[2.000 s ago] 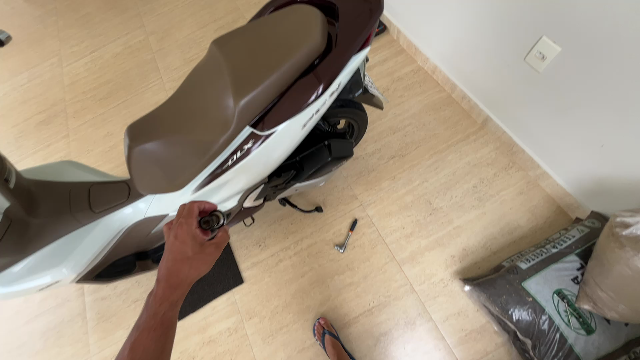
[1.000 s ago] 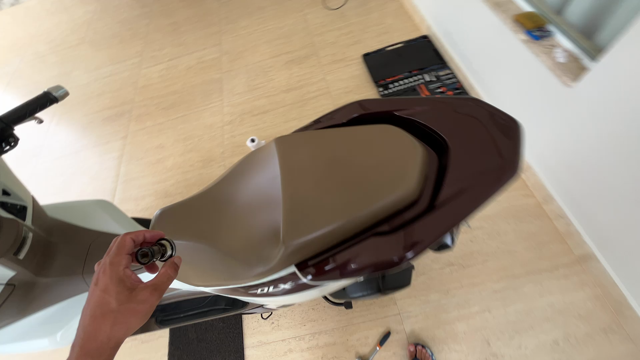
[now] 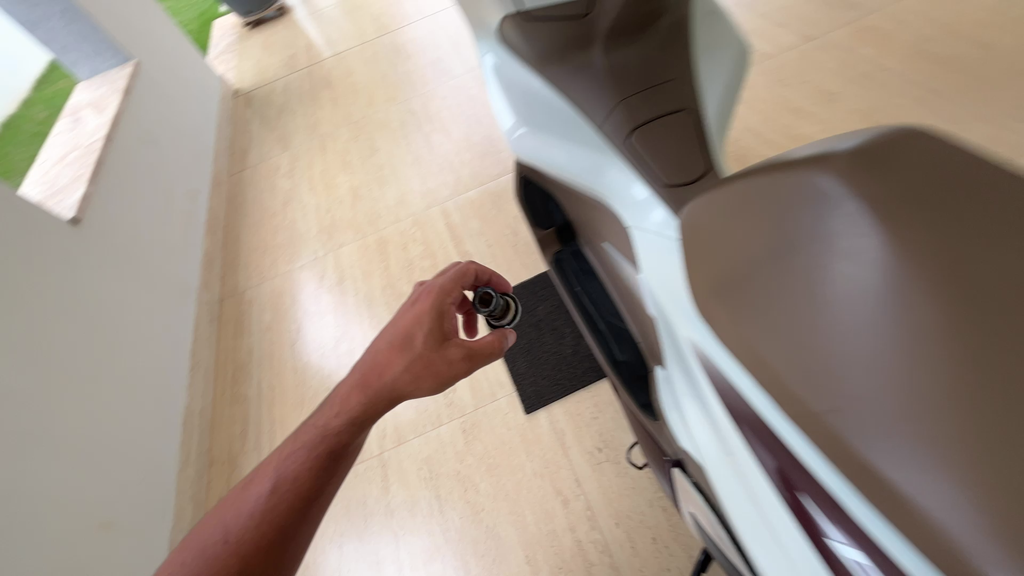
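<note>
My left hand [image 3: 452, 328] comes in from the lower left and grips a small dark metal cylindrical part [image 3: 498, 308] between thumb and fingers. The part has a hollow end facing up and a lighter ring around its wider end; whether it is a socket or a fitting, I cannot tell. To the right of the hand stands a white and brown motor scooter [image 3: 648, 208] with a brown seat [image 3: 848, 280]. Under the hand and beside the scooter lies a dark mat [image 3: 552, 344] on the floor. My right hand is out of view.
A pale wall [image 3: 96, 336] runs along the left, with a stone sill [image 3: 84, 148] at its opening. Beige floor tiles [image 3: 344, 240] lie between wall and scooter. The scooter's side stand or a similar black part [image 3: 701, 562] shows at the bottom.
The view has swung strongly toward the scooter's front and the left wall. My left hand still holds the metal part. The tool case seen a second ago is out of view.
</note>
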